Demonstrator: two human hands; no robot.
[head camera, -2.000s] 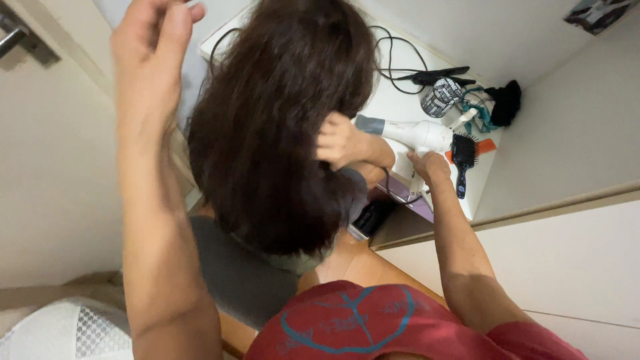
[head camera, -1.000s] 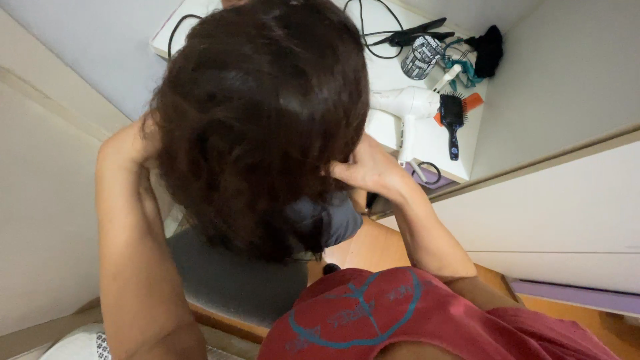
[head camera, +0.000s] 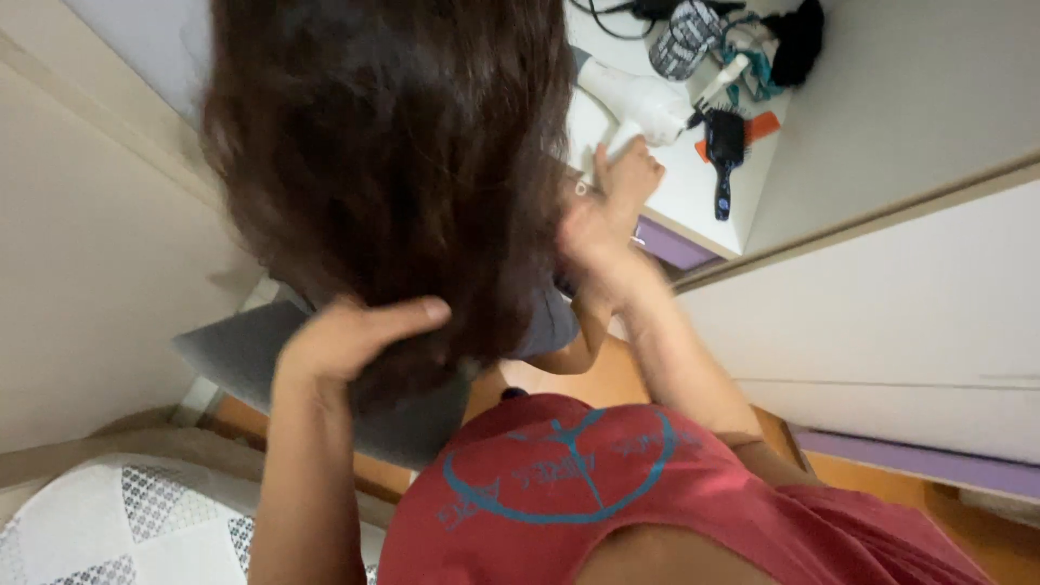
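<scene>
Long dark brown hair hangs down the back of a seated person. My left hand is at the lower left of this hair, its thumb lying over the ends and its fingers hidden beneath them. Blurred, my right hand is at the hair's right edge, its fingers partly hidden. Just beyond it, the seated person's hand is by the handle of a white hair dryer on the white tabletop. A black paddle brush lies right of the dryer, over an orange comb.
A patterned cylindrical container, black cable and a teal cloth item are at the back of the tabletop. A grey seat is under the person. White drawer fronts stand at right, a patterned white cover at lower left.
Both my hands have moved down from the sides of the head towards the lower hair. Two seconds ago my left hand was raised off the hair and my right hand was at the dryer.
</scene>
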